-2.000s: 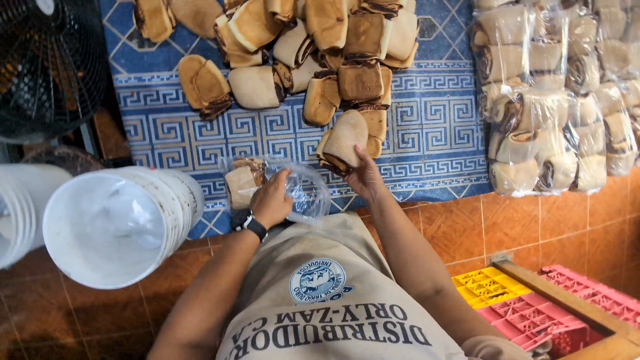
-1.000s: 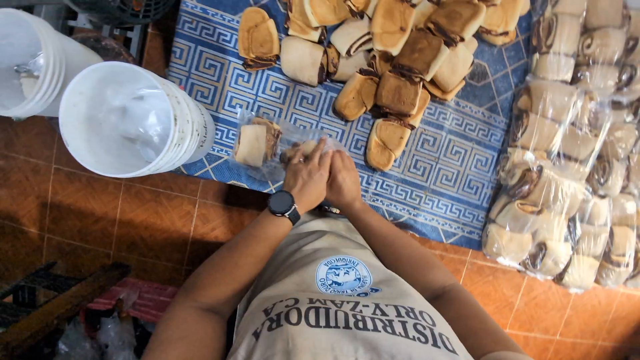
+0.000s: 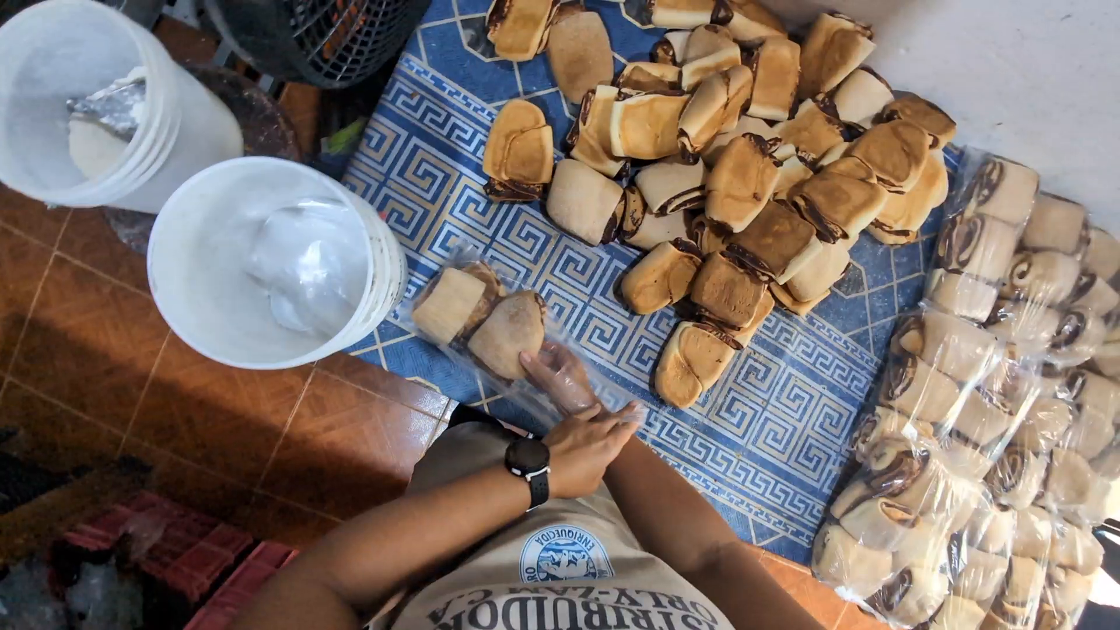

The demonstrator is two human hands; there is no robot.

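A clear plastic bag (image 3: pixel 560 350) lies at the table's near edge with several filled pastry rolls (image 3: pixel 507 335) inside its far end. My right hand (image 3: pixel 560 378) reaches into the bag, its fingertips touching the nearest roll. My left hand (image 3: pixel 597 446), with a black watch on its wrist, crosses over the right wrist and pinches the bag's mouth. Loose baked rolls with dark filling (image 3: pixel 731 206) are piled on the blue patterned tablecloth (image 3: pixel 586 289) beyond the hands.
White plastic buckets (image 3: pixel 179 262) stand at the left, one holding a plastic bag. Bagged rolls (image 3: pixel 980 394) are stacked along the right side. A black fan (image 3: pixel 350 44) is at the upper left. Red plastic crates (image 3: pixel 175 542) sit on the tiled floor at the lower left.
Two seconds ago my right hand held a roll beside the bag; now that hand is inside the bag at a roll. My left hand has moved across to the right wrist.
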